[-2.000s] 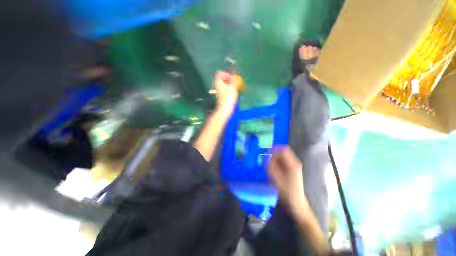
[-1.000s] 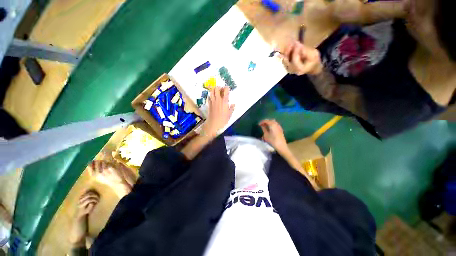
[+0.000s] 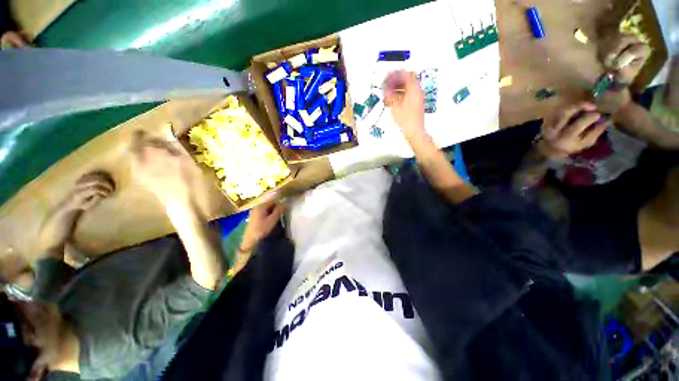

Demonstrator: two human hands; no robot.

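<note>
My right hand is over the white work sheet, among small green boards. Its fingers are blurred, and I cannot tell whether they hold anything. My left hand is low at the bench edge, just below the yellow-piece box. Its fingers are bent and partly hidden. A blue battery cell lies on the sheet above my right hand. A green board lies left of that hand. A strip of green boards with wires lies at the upper right of the sheet.
The cell box, full of blue cells, stands left of the sheet. A grey metal bar crosses the upper left before the green conveyor. A neighbour's hands are at left; another person's hands are at right.
The view has turned and moved nearer the bench. My left hand has left the sheet for the bench edge. My right hand has come up from below the bench onto the sheet.
</note>
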